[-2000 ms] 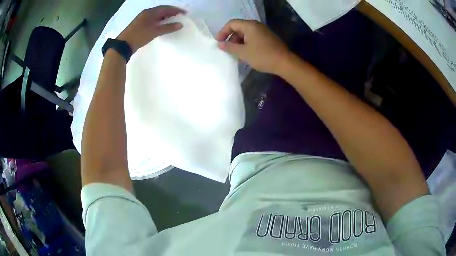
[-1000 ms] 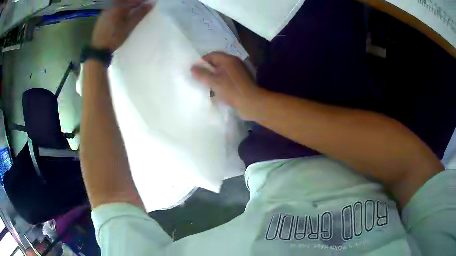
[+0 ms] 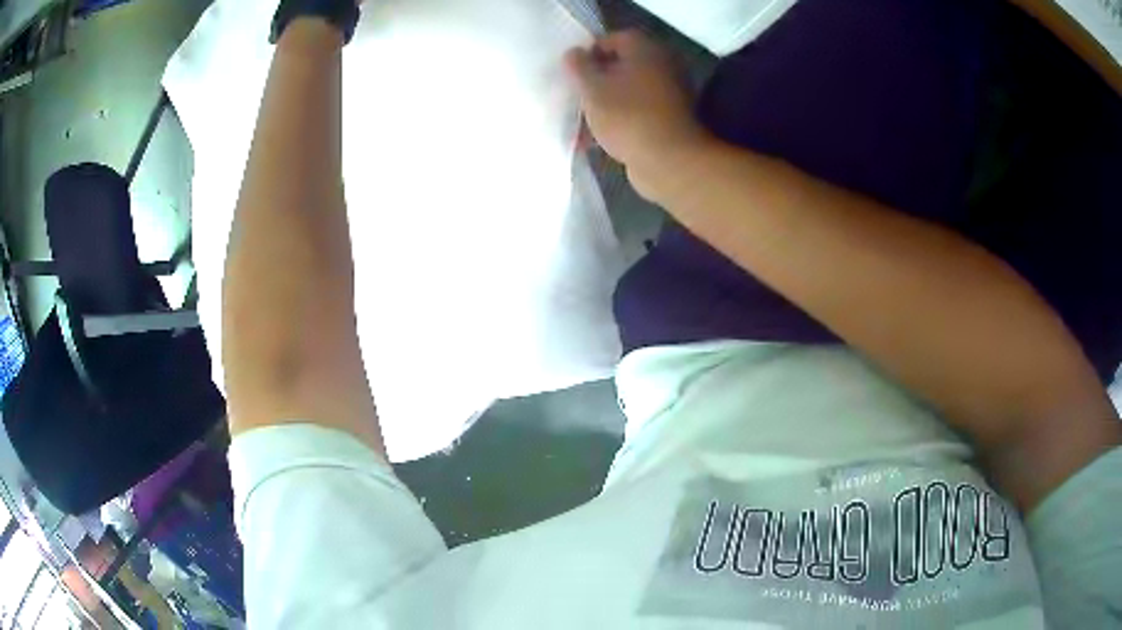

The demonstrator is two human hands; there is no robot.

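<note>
A large white fabric panel [image 3: 468, 209] lies at upper centre, to the left of my lap, very bright and washed out. More white layers show along its left side and lower edge; I cannot tell how many. My right hand [image 3: 628, 105] is at the panel's right edge near the top, its fingers closed on that edge. My left forearm lies across the left part of the white fabric. The dark band on my left wrist is at the top edge of the picture, and my left hand is cut off beyond it.
A dark chair [image 3: 111, 295] stands on the floor at the left. Another white piece [image 3: 720, 19] lies over my dark-covered lap at the top. A brown wooden edge [image 3: 1083, 37] shows at the top right. Mixed coloured items are at lower left.
My left hand has moved up out of the picture. My right hand has moved up and right along the fabric's edge. The panel lies flatter than one second ago, and the view has shifted.
</note>
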